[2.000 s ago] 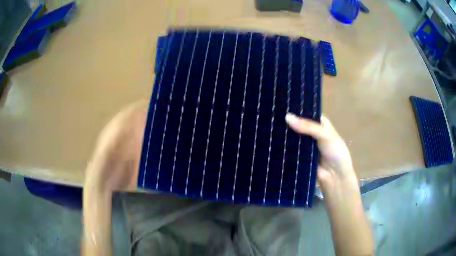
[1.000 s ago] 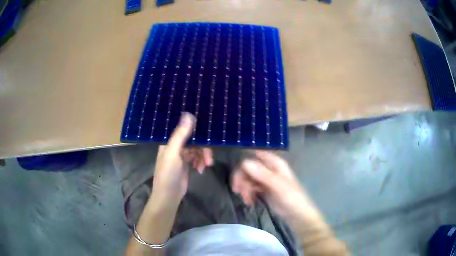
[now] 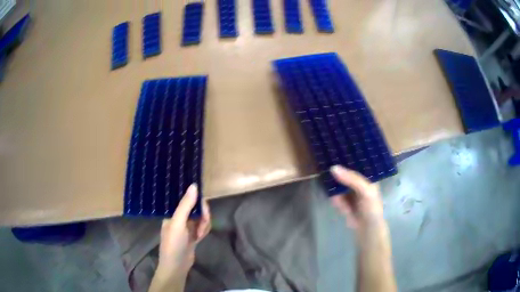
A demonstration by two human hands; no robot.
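Two dark-blue half-cut cells with thin silver lines are apart from each other over the table's front edge. My left hand (image 3: 185, 228) grips the near right corner of the left half-cut cell (image 3: 165, 142), thumb on top. My right hand (image 3: 360, 199) grips the near end of the right half-cut cell (image 3: 336, 114), thumb on top; this piece is tilted and slightly blurred. The fingers under both pieces are partly hidden.
Several narrow cell strips (image 3: 192, 24) stand in a row across the far part of the tan table (image 3: 74, 142). A stack of uncut cells (image 3: 467, 91) lies at the right table edge. A dark-blue piece (image 3: 14, 34) shows at far left. A blue stool (image 3: 50, 232) is below the table.
The full square cell is now two halves, one in each hand. My right hand has moved right with its half. The row of strips has come into view.
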